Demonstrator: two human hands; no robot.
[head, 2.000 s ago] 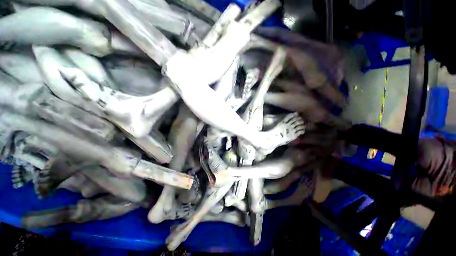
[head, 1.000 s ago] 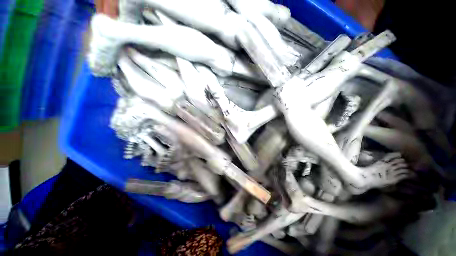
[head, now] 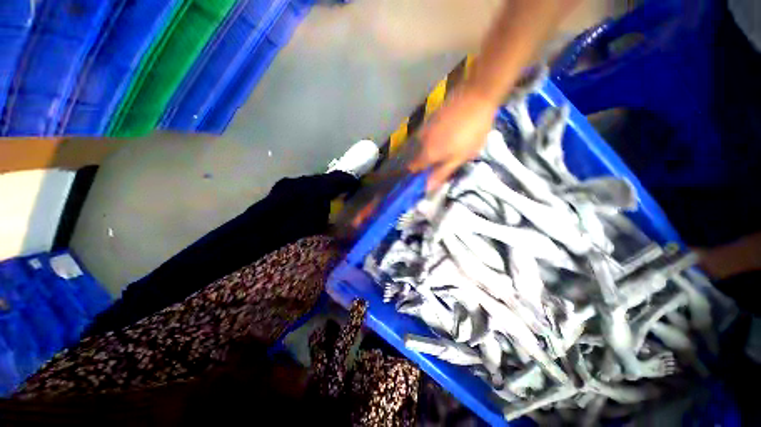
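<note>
A blue crate (head: 380,313) heaped with jumbled pale grey moulded limbs (head: 501,250) fills the right half of the view, tilted and blurred. Several limbs show toed feet and squared pegs. Another person's bare hand (head: 459,138), its arm entering from the top, is on the crate's upper left rim. Part of another bare arm or hand (head: 733,257) shows at the crate's right side, its grip hidden. Neither appears to be mine, as they come from the far side. My left hand and my right hand are not in view.
Blue crates (head: 50,67) and a green one (head: 171,71) are stacked at upper left. Yellow-black tape (head: 434,100) marks the grey floor. A dark-clad leg with a white shoe (head: 357,158) extends from patterned clothing (head: 209,308). A blue stool-like object (head: 651,50) stands upper right.
The view has swung and widened, showing more floor and the stacked crates. The limb-filled crate appears smaller and farther right. The other person's hand and forearm are now clearly visible on it.
</note>
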